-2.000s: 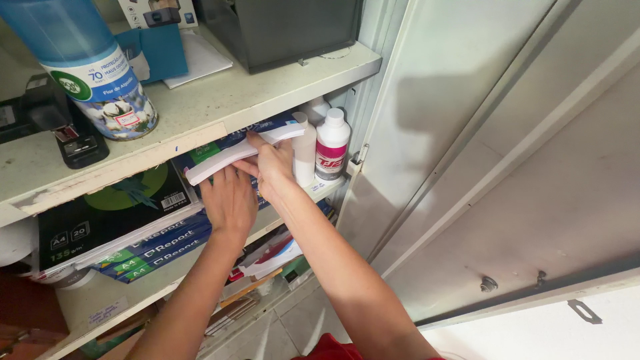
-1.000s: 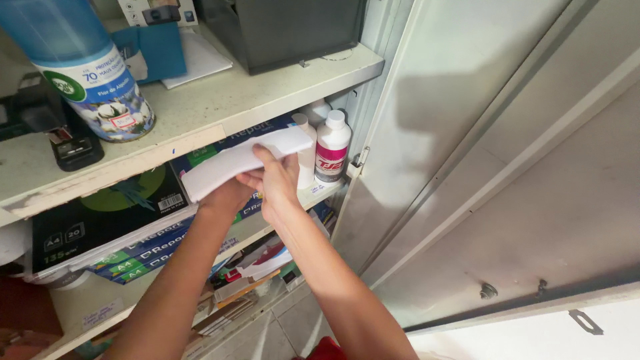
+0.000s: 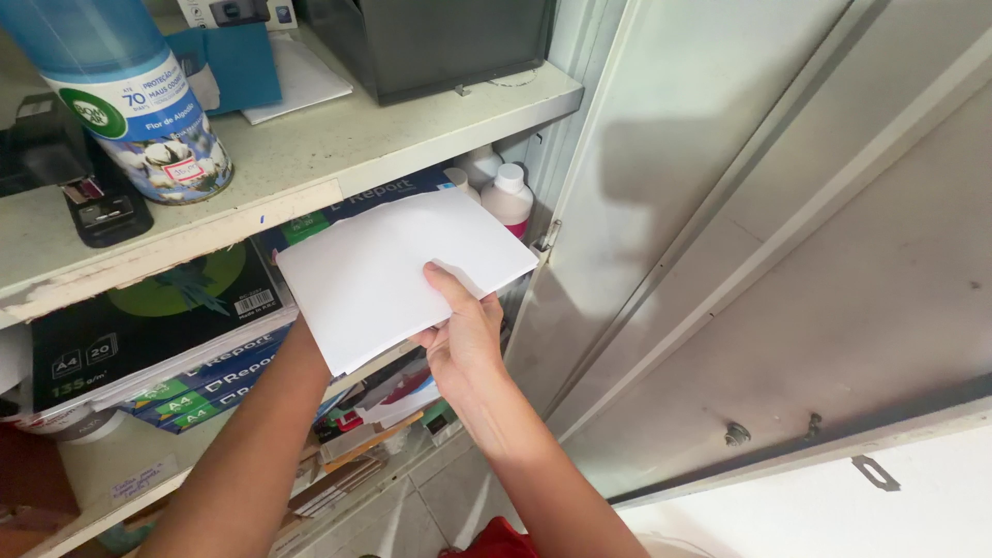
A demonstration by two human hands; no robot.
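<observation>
A stack of white paper sheets [image 3: 387,271] is tilted in front of the middle shelf. My right hand [image 3: 465,322] grips its near edge, thumb on top and fingers beneath. The left forearm reaches under the stack from the left, and my left hand is hidden by the sheets. Behind the paper lies a blue pack of Report paper [image 3: 380,190]. White plastic bottles [image 3: 508,198] stand just past the stack's far right corner. A black pack of A4 paper [image 3: 155,333] rests on further Report packs [image 3: 209,387] at the left.
The upper metal shelf [image 3: 465,116] bears an air freshener can [image 3: 155,116], a black stapler [image 3: 101,201], a blue envelope [image 3: 240,70] and a dark box [image 3: 457,46]. An open cabinet door [image 3: 697,194] stands at the right. Papers and folders [image 3: 387,403] fill the lower shelf.
The white sheets have come out from the shelf toward me and now show their broad upper face. My left hand, visible on the stack's near edge two seconds ago, is now beneath it.
</observation>
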